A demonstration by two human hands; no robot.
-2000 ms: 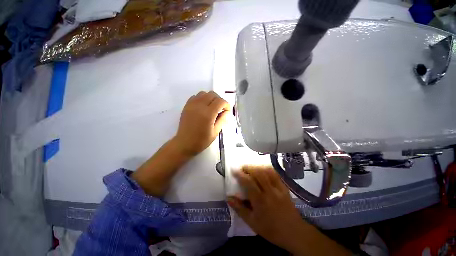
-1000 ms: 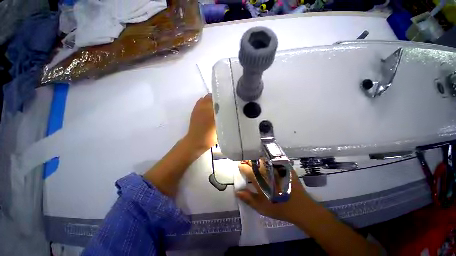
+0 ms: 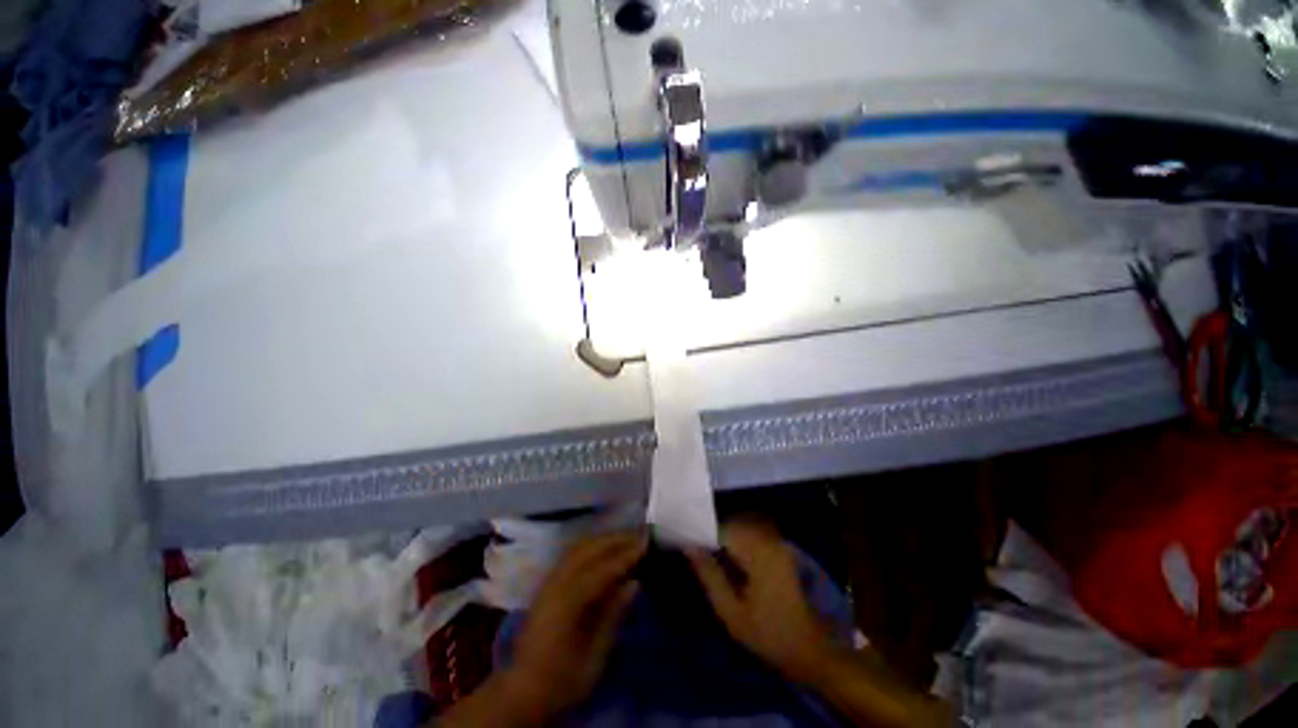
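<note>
A white fabric strip (image 3: 681, 462) runs from the bright needle area of the sewing machine (image 3: 883, 71) over the table's front edge towards my lap. My left hand (image 3: 581, 612) is at the strip's lower left corner, fingers closed on it. My right hand (image 3: 762, 597) pinches the lower right corner. Both hands are bare and below the table edge. The left hand is slightly blurred. The presser foot is washed out by the lamp's glare.
A grey measuring tape strip (image 3: 925, 427) runs along the front edge. Scissors (image 3: 1207, 363) lie at the right edge. A red plastic bag (image 3: 1139, 555) is lower right. A cut strip pile (image 3: 285, 626) is lower left. Blue tape (image 3: 165, 199) and a brown plastic-wrapped package (image 3: 313, 71) are at left.
Both hands have moved from beside and under the machine head down to the lap, at the strip's near end. The view has tilted down, showing the lap and the machine's front.
</note>
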